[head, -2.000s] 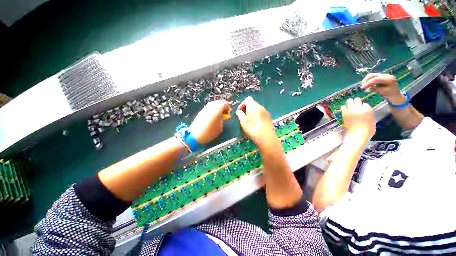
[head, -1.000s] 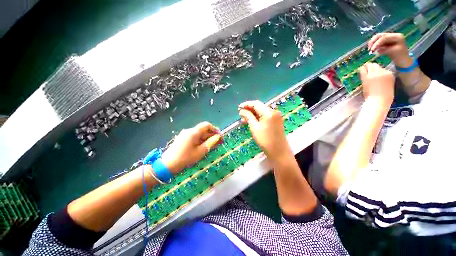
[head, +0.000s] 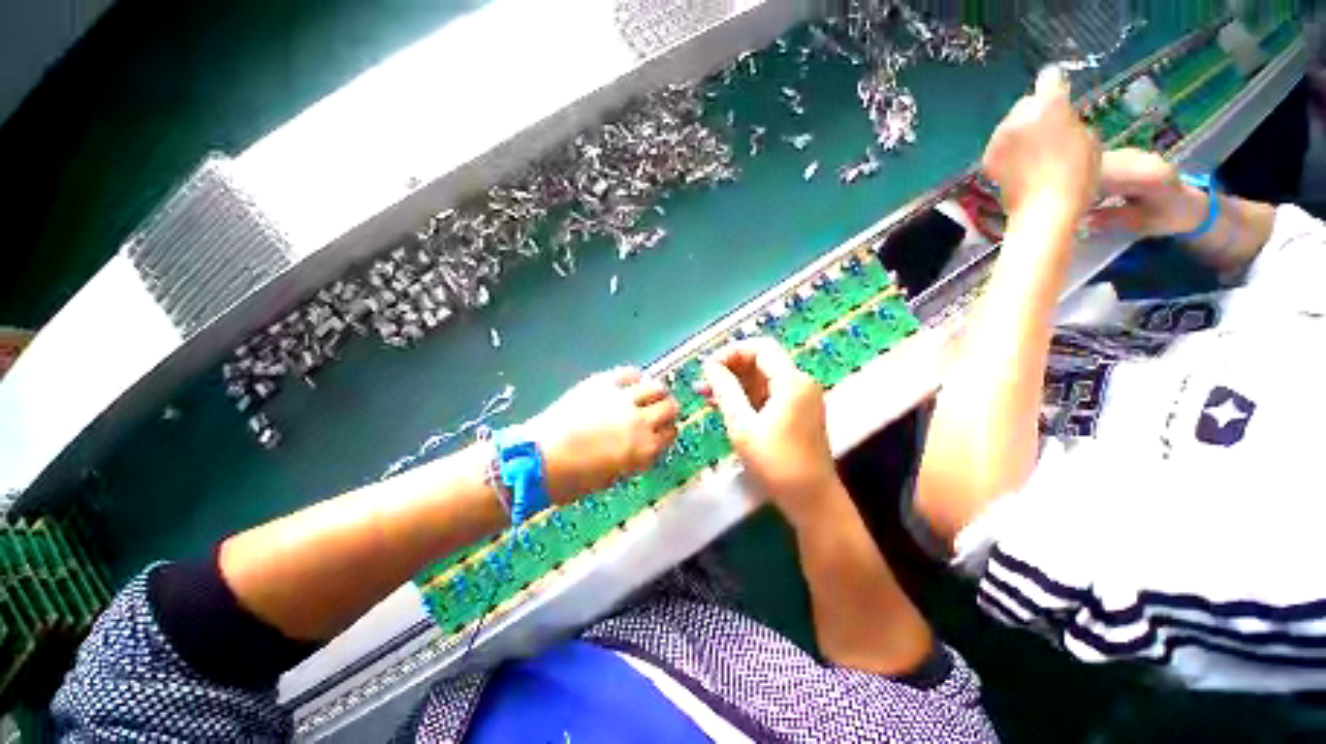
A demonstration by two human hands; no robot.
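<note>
A green PCB panel [head: 858, 342] with pale yellow strips and rows of small blue parts lies along the front rail. My left hand [head: 618, 425], with a blue wrist strap, is over the panel's middle with fingers bent down; what its fingertips hold is hidden. My right hand [head: 771, 414] is just right of it, thumb and fingers close together over the panel; a part between them is too small to tell. A loose heap of small silvery parts [head: 582, 182] lies on the green mat, with chunkier silver blocks [head: 381, 302] at its left end.
A white ledge [head: 393, 124] runs behind the mat, with grey ridged rectangles [head: 211, 247]. Stacked green panels [head: 47, 581] stand at the left. A neighbouring person in a white top [head: 1134, 480] works at the right. A dark gap [head: 923, 250] separates the panels. A thin cord [head: 451, 436] lies beside my left wrist.
My left hand has moved from the mat onto the panel. My right hand has come down beside it from the heap. The neighbour's hands have shifted.
</note>
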